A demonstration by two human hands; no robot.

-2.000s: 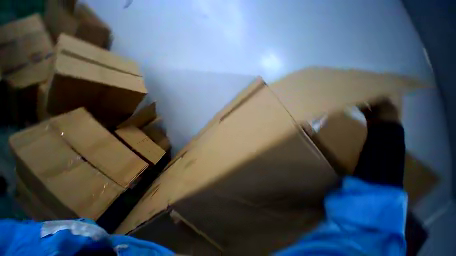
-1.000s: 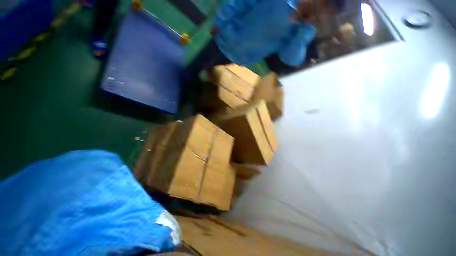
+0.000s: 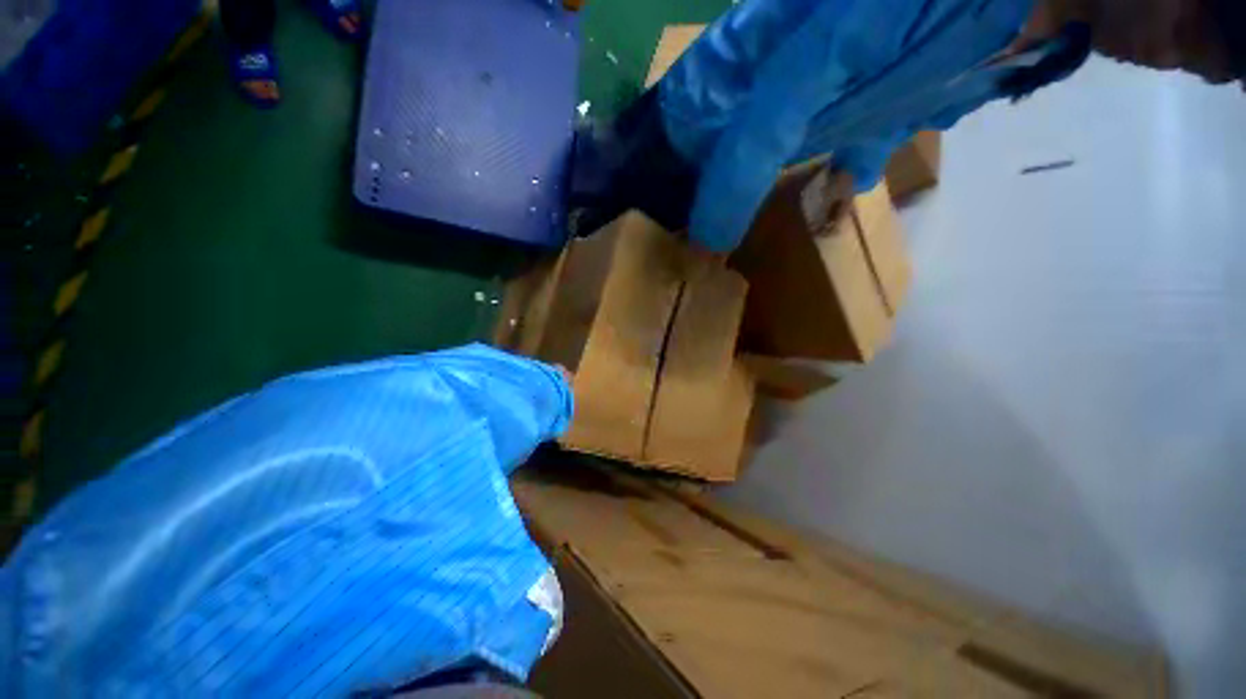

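Note:
A closed brown carton point(image 3: 670, 362) stands in front of me, its top seam showing. My left arm in a blue sleeve reaches to its near left side. Only a sliver of my left hand point(image 3: 564, 373) shows past the cuff at the carton, so its fingers are hidden. A large brown carton point(image 3: 765, 580) lies along the bottom, partly cut off by the edge. My right hand is out of the picture.
Another person in blue point(image 3: 806, 96) leans over the cartons, with a hand at a carton point(image 3: 875, 260) behind. A blue platform trolley point(image 3: 472, 116) stands at upper left on the green floor. A white wall point(image 3: 1039, 355) rises at right.
The view has swung from the open carton to the closed ones. My right hand has left the picture. My left sleeve now reaches the closed carton, and the other person has come closer, bending over the cartons.

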